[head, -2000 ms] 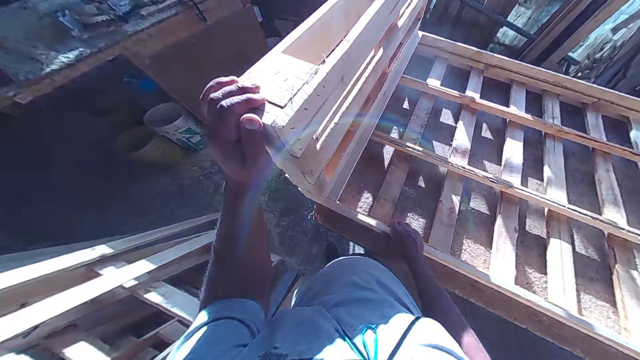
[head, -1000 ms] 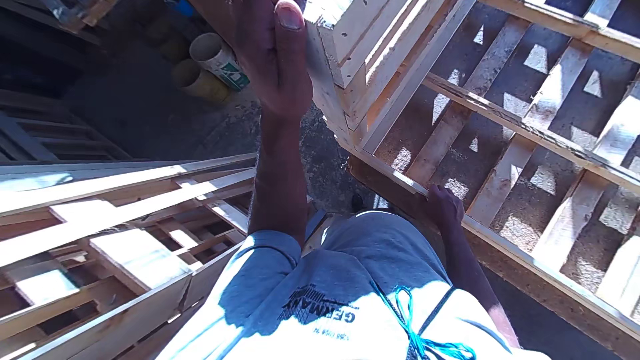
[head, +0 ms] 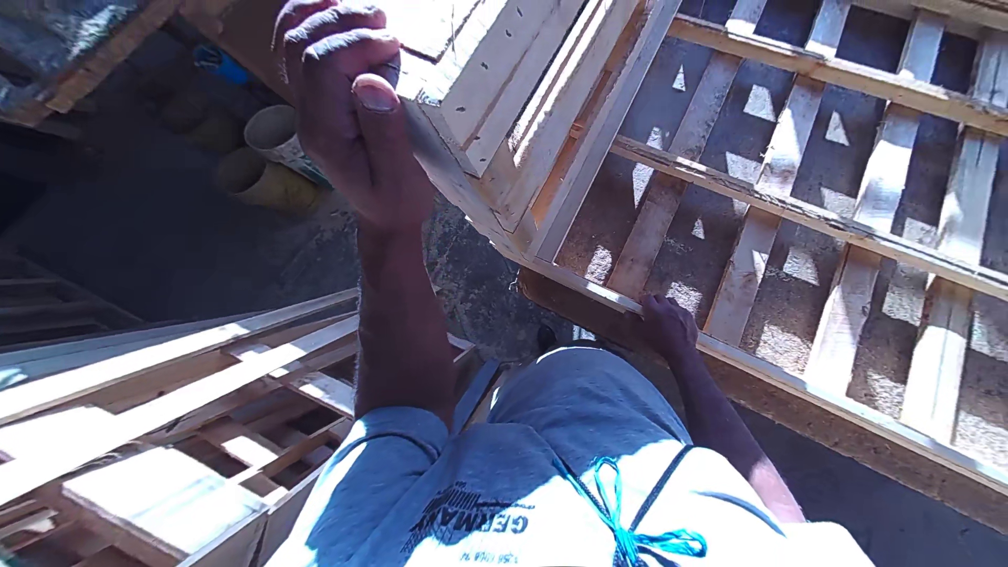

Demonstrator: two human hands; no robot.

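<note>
My left hand (head: 354, 118) grips the near top corner of an upright wooden slatted panel (head: 488, 87), thumb toward me and fingers over its left edge. The panel's lower end meets the corner of a flat wooden slatted frame (head: 811, 205). My right hand (head: 669, 323) is closed over the near rail of that flat frame, a little right of the corner. The frame lies on a brown work surface, with crosswise slats and long rails. Part of the left palm's contact is hidden.
More slatted wooden frames (head: 181, 409) stand at the lower left. Two buckets, one white (head: 272, 134) and one yellowish (head: 256, 181), are on the dark floor at the upper left. A cluttered bench (head: 75, 63) edges the top left corner.
The view has shifted since a second ago. My left hand stays at the panel's corner, its fingers now more plainly curled over the edge. My right hand remains on the near rail.
</note>
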